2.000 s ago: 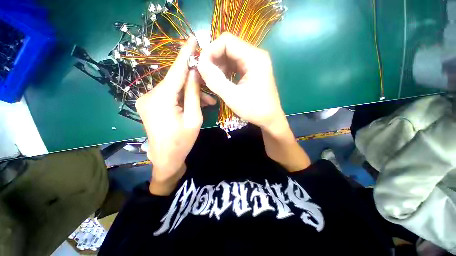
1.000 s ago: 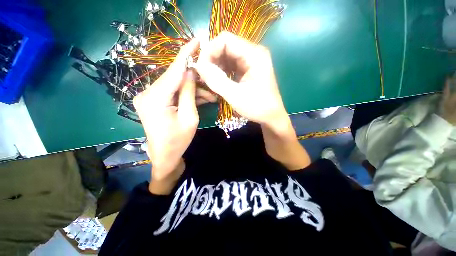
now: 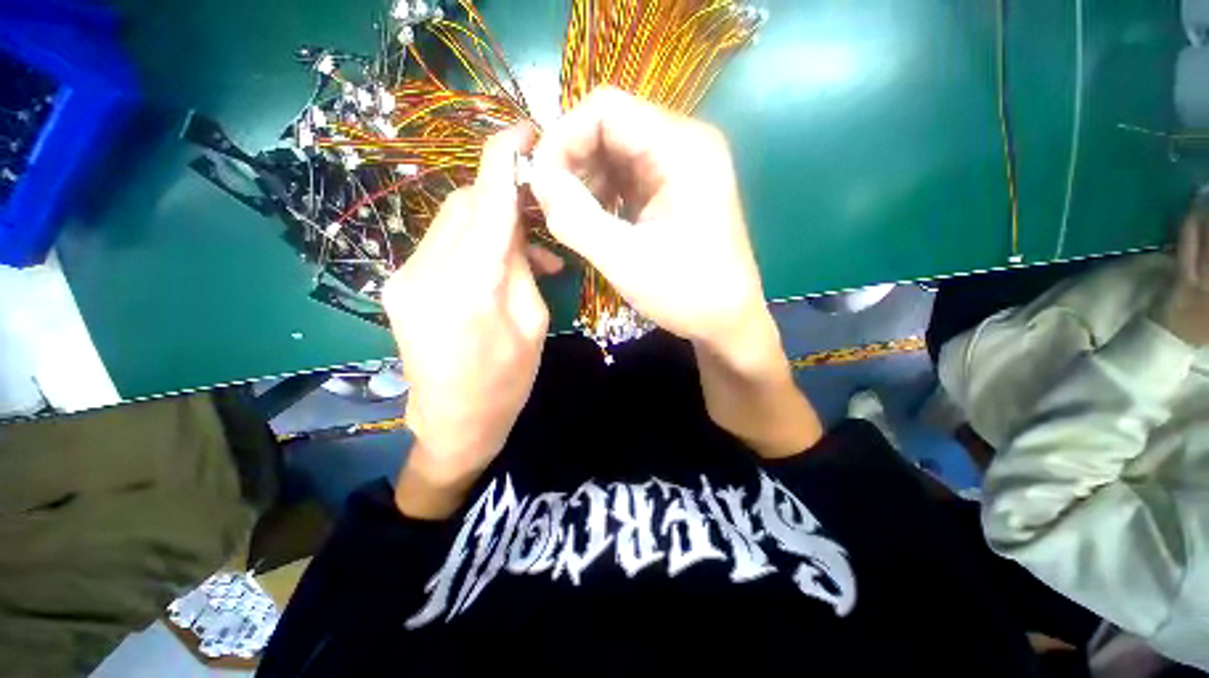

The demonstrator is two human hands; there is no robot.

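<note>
My left hand and my right hand meet fingertip to fingertip over the bench. A small white connector is pinched between their fingertips; its wires are mostly hidden by the fingers. A large orange and yellow lead bundle runs behind and under my right hand, with white connectors at its near end by the bench edge. Left of my hands lies a tangled pile of joined pieces, with orange wires, white connectors and black parts.
A blue parts bin with dark pieces is at far left, a white sheet beside it. Long thin wires lie at right on the green bench. People sit on both sides. A box with white pieces is at lower left.
My left hand has shifted slightly to the right and its fingers have closed up nearer my right fingertips. My right hand has barely moved. The person at left has shifted a little.
</note>
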